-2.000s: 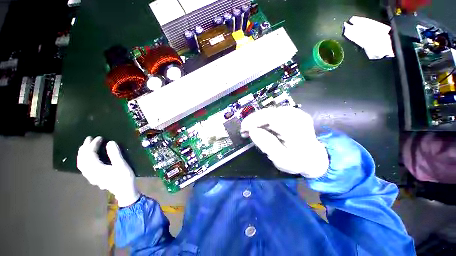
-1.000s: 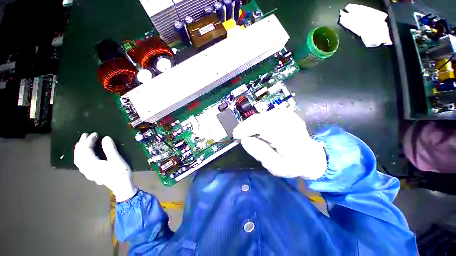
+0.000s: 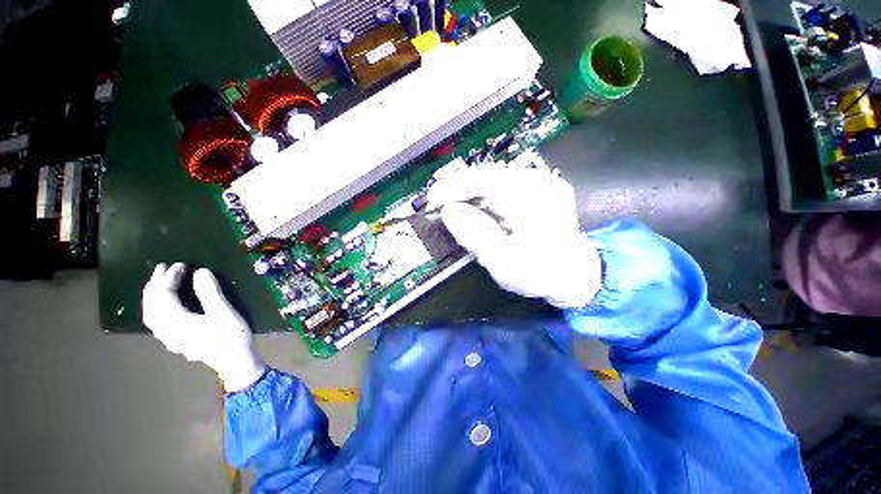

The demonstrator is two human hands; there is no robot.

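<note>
A green power board (image 3: 362, 265) lies tilted on the dark green mat, with a long white-silver heatsink (image 3: 386, 130) across it. My gloved right hand (image 3: 517, 227) is over the board's near right part, holding a thin brush (image 3: 406, 215) like a pen. The brush points left to parts between the heatsink and the near edge; whether its tip touches is too small to tell. My gloved left hand (image 3: 198, 323) rests at the mat's near left edge, fingers apart, empty. A green coating cup (image 3: 609, 69) with dark liquid stands right of the board.
A crumpled white cloth (image 3: 697, 34) lies at the upper right. Another board (image 3: 845, 106) sits in a dark tray (image 3: 773, 125) at the far right, with a person's pink sleeve (image 3: 831, 262) below it. Black trays with boards (image 3: 70, 203) are at the far left.
My right hand has moved up and left over the board, and the brush now points left nearer the heatsink. The board, cup and cloth appear shifted up and left in view.
</note>
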